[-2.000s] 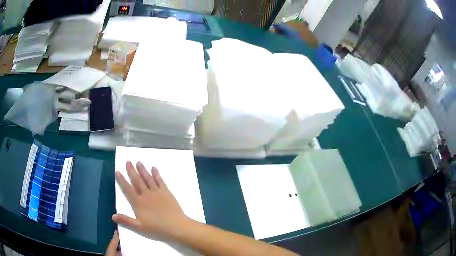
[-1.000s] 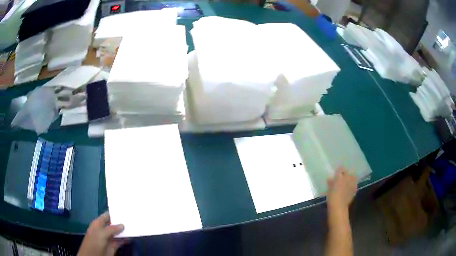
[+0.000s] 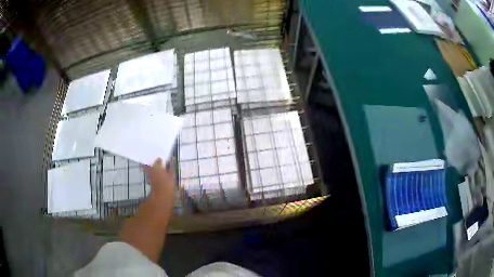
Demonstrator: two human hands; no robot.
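Observation:
My left hand (image 3: 158,181) grips the near edge of a plain white layup (image 3: 138,132), fingers partly hidden by it. The layup is held tilted over the wire mesh rack (image 3: 260,210), above the left-middle pile. It partly covers a white sheet lying there. Whether it touches that sheet I cannot tell. White layups lie in piles in the rack; those at the right (image 3: 208,146) show under dark wire grid, while several at the left have bare white tops. My right hand is not in view.
The green bench (image 3: 341,76) runs along the right. On it a curled pile of blue cell sheets (image 3: 416,193) lies on a faint grey-green sheet (image 3: 403,127). A cloudy plastic film (image 3: 457,138) and white stacks stand at the far right. A blue object (image 3: 24,64) shows at upper left.
The view has swung left from the bench to the rack. The white layup has left the bench and is now over the rack in my left hand. My right hand has gone out of view.

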